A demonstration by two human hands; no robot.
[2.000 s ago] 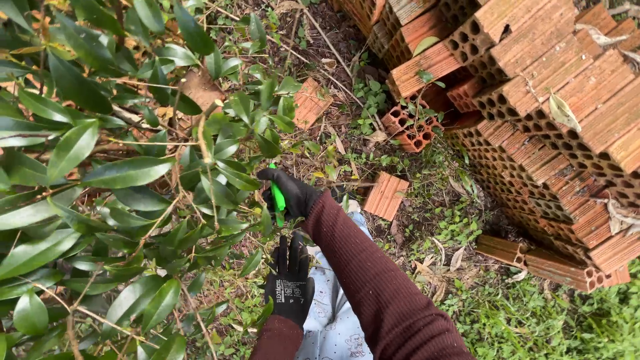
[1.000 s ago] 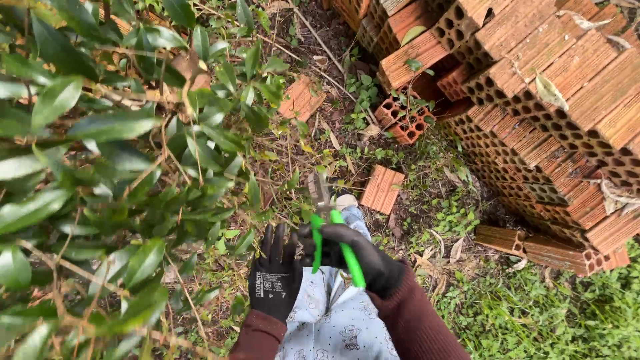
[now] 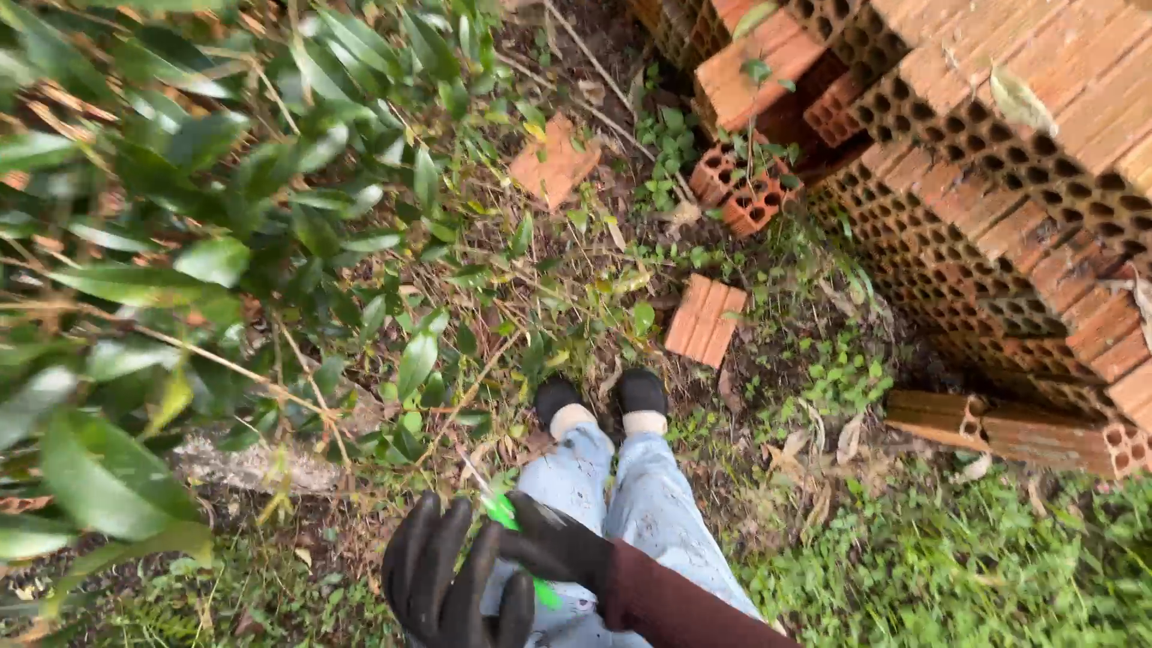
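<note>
My right hand [image 3: 558,544], in a black glove with a maroon sleeve, is closed around green-handled pruning shears [image 3: 499,509] at the lower middle. Their blades point up and left and look thin and blurred. My left hand [image 3: 454,576], also in a black glove, is spread just left of the shears and holds nothing; it partly overlaps them. Both hands are above my light blue trousers [image 3: 666,504]. A leafy green shrub [image 3: 216,261] fills the left side, with thin bare twigs [image 3: 207,360] reaching toward the hands.
A stack of hollow clay bricks [image 3: 990,234] stands at the upper right. A broken brick piece [image 3: 706,321] lies beyond my dark shoes [image 3: 642,392], with another flat piece [image 3: 555,162] farther up. A stone [image 3: 261,463] sits under the shrub. Grass [image 3: 954,549] covers the lower right.
The shears, upright in full view a second ago, are now tilted left and partly hidden by my hands. Both hands sit lower in view, and my shoes now show.
</note>
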